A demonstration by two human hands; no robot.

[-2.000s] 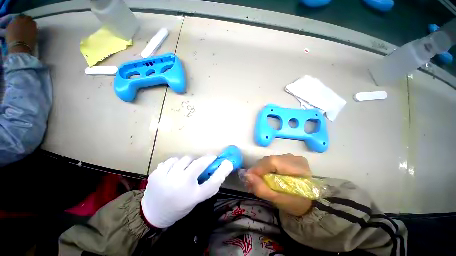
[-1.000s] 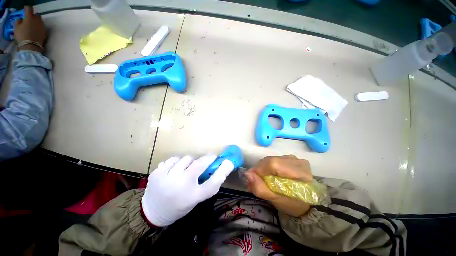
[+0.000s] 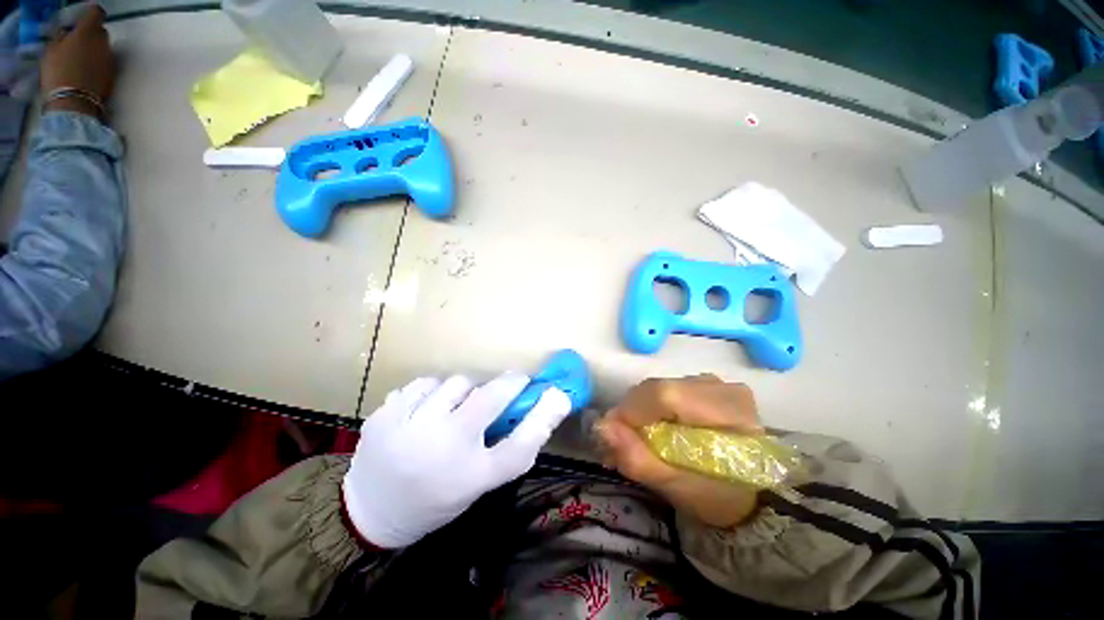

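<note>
My left hand [image 3: 433, 458], in a white glove, holds a blue controller shell [image 3: 567, 378] at the bench's near edge; the glove covers much of it. My bare right hand [image 3: 684, 438] is shut on a yellow utility knife [image 3: 714, 453] wrapped in clear film, its front end pointing at the held shell. The tip is blurred, so I cannot tell if it touches. A second blue shell [image 3: 712, 311] lies flat beyond my right hand, beside a folded white cloth [image 3: 772, 234]. A third shell [image 3: 366, 177] lies at the upper left.
White sticks lie at right [image 3: 903, 236] and at left [image 3: 379, 91]. A yellow cloth [image 3: 252, 103] lies by a translucent bottle [image 3: 286, 36]. Another bottle [image 3: 987, 158] is at right. A neighbour's arm [image 3: 67, 230] is at far left. A green belt [image 3: 835, 55] carrying shells runs behind.
My hands keep nearly the same place and grip. Shells on the belt have changed position. The neighbour's hand has shifted at far left.
</note>
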